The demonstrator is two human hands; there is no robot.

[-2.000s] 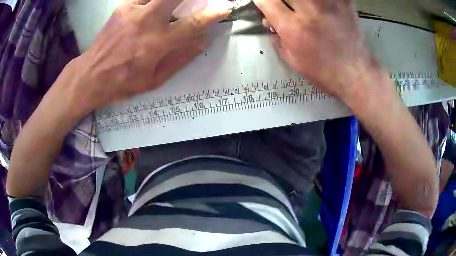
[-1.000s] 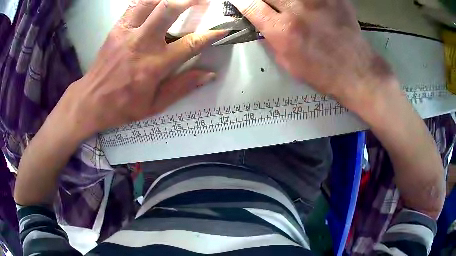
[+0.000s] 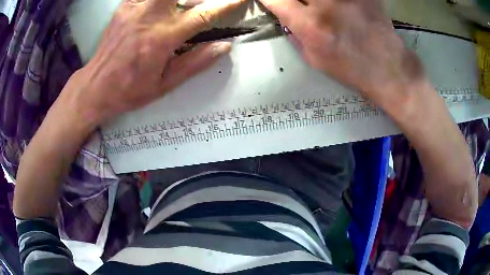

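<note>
My left hand (image 3: 142, 53) lies on the white tabletop at upper left, its thumb apart and its forefinger reaching to the top edge. My right hand (image 3: 344, 45) is at upper right, its fingertips near the left forefinger. A small dark-purple bit shows under the right fingers, with blurred grey metal beside it, which looks like the thread snips (image 3: 268, 31) held in that hand. What the fingertips work on is cut off or hidden. Purple plaid cloth (image 3: 37, 80) hangs bunched at left.
A ruler (image 3: 242, 122) runs along the table's near edge. The dark bed gap (image 3: 215, 35) passes by the left thumb. A yellow item (image 3: 484, 62) is at far right. A blue bin or chair edge (image 3: 376, 209) stands below the table, with more plaid cloth (image 3: 408, 209) beside it.
The snips' blades and a small dark checked piece showed between the hands a second ago; now the blades are blurred and the piece is out of sight. Both hands sit slightly higher in view.
</note>
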